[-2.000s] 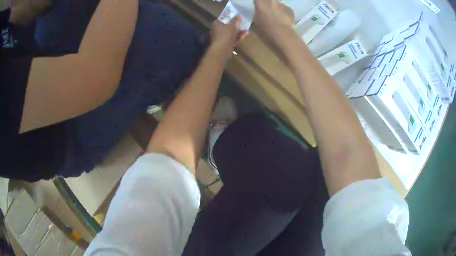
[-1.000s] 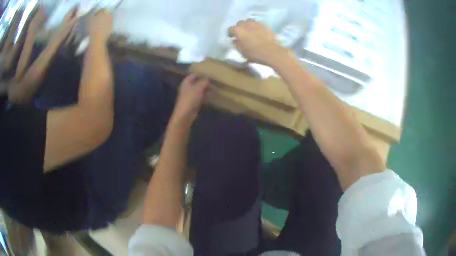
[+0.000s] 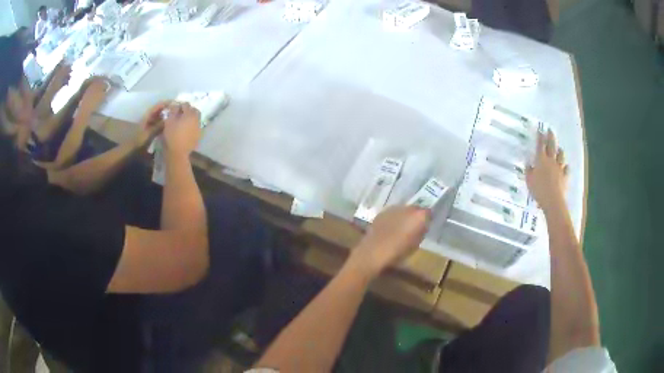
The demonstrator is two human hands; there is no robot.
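Several white product cartons stand in a tight block (image 3: 495, 175) at the right of the table. My right hand (image 3: 547, 169) lies against the block's right side with its fingers apart. My left hand (image 3: 397, 232) is closed around the near end of a loose product carton (image 3: 431, 192), just left of the block; its fingertips are partly hidden. Another loose carton (image 3: 379, 191) lies to the left of it, beside a translucent plastic pouch (image 3: 358, 169).
White sheeting (image 3: 320, 109) covers the table over brown cardboard (image 3: 466, 291). Single cartons (image 3: 405, 14) lie along the far side, with a small white item (image 3: 515, 76) behind the block. A neighbouring person's hands (image 3: 178, 124) work at the left. Green floor (image 3: 619, 218) lies beyond the right edge.
The view has swung up over the table. My right hand has moved to the block's right side. My left hand has come from the table edge to the loose carton.
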